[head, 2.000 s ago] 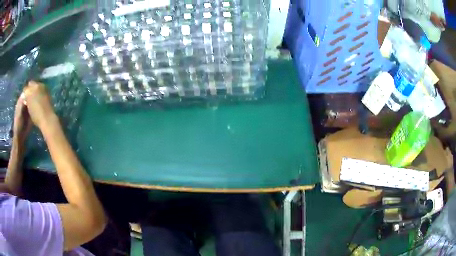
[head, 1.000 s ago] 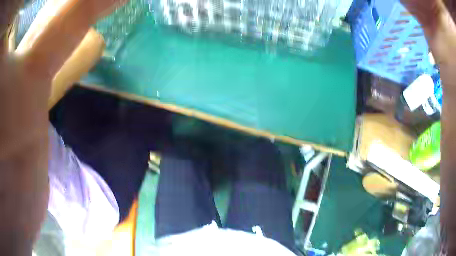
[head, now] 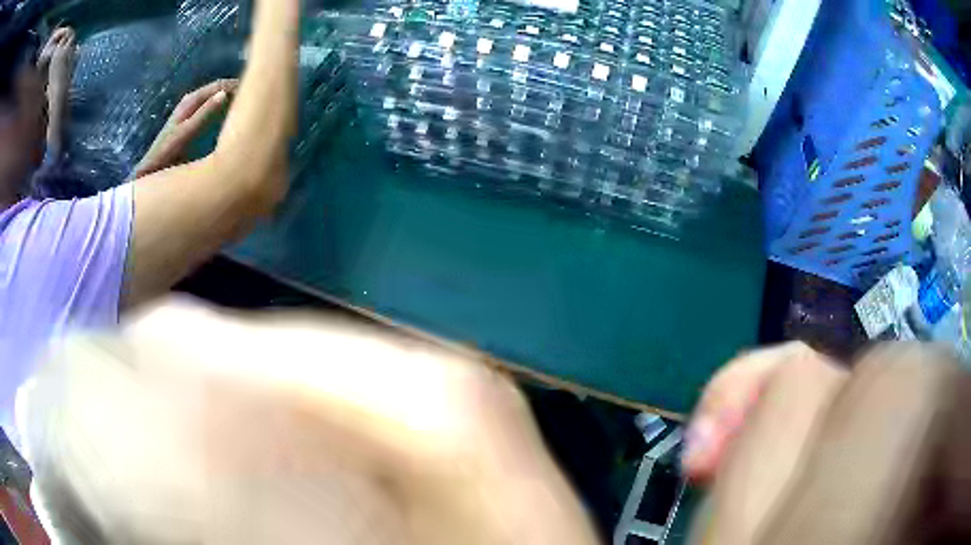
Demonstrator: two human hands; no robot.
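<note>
My left hand [head: 319, 436] is large, very close to the camera and blurred across the lower left; its fingers do not show clearly. My right hand [head: 820, 436] is at the lower right, also close and blurred, with its fingers curled. I cannot tell whether either hand holds anything. The two hands are apart, with a gap between them. Beyond them, a wide stack of clear blister trays [head: 532, 106] with rows of small silver-white parts stands at the back of the green bench [head: 479, 277]. A bit of a white strip shows at the top edge.
A co-worker in lilac [head: 64, 256] leans in at the left, arms over clear trays [head: 117, 96]. A blue slotted basket [head: 852, 160] stands right of the bench. A clear bottle with a blue label [head: 937, 293] and papers lie beyond it. A metal bench leg [head: 644, 490] shows below.
My arms were blurred at both side edges a second ago; now my hands are low in front. The view has shifted, and more of the tray stack shows again. The co-worker's arms have moved apart.
</note>
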